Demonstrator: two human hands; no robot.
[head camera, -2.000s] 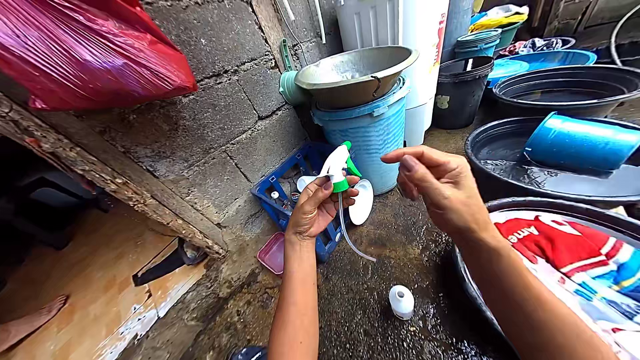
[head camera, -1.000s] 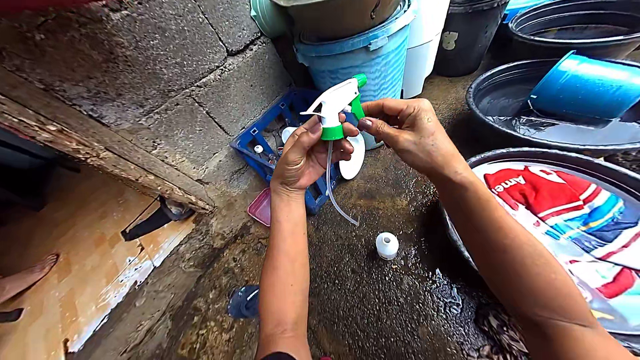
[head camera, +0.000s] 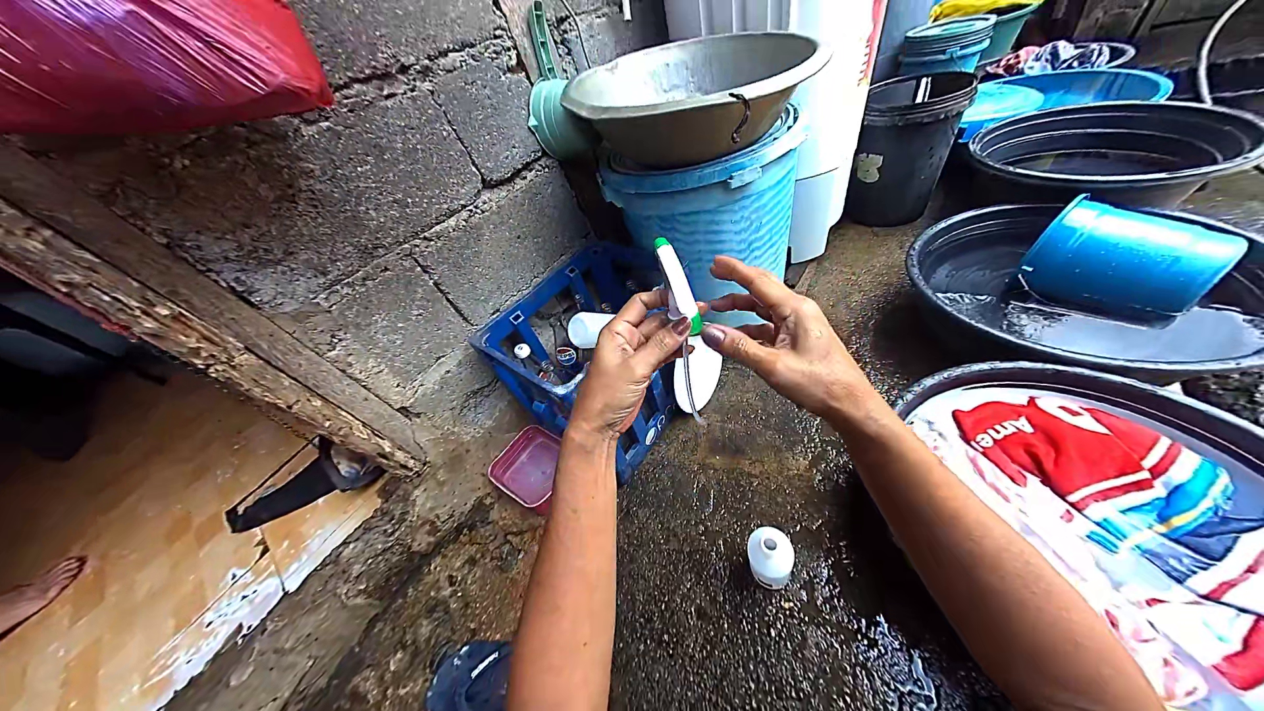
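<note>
My left hand (head camera: 632, 360) grips a white and green trigger spray head (head camera: 675, 281) by its collar, thumb and fingers pinching it. A clear dip tube (head camera: 688, 380) hangs down from it, its lower end bent to the right. Just to the right, my right hand (head camera: 785, 336) has its fingers spread and curved, the thumb close to the green collar; whether it touches is hard to tell. On the wet concrete below stands a white plastic bottle (head camera: 770, 555) with an uncovered neck.
A blue bottle crate (head camera: 553, 380) and a pink dish (head camera: 525, 467) lie beyond my left forearm. Basins, one with soaking clothes (head camera: 1096, 474), another with a blue pail (head camera: 1133, 259), line the right. A metal basin (head camera: 691, 84) tops a blue bucket (head camera: 726, 202). A person's foot (head camera: 44, 592) shows at left.
The spray head has turned, its nozzle end now pointing up. My right hand's fingers have spread from their pinch beside the green trigger. The view has shifted.
</note>
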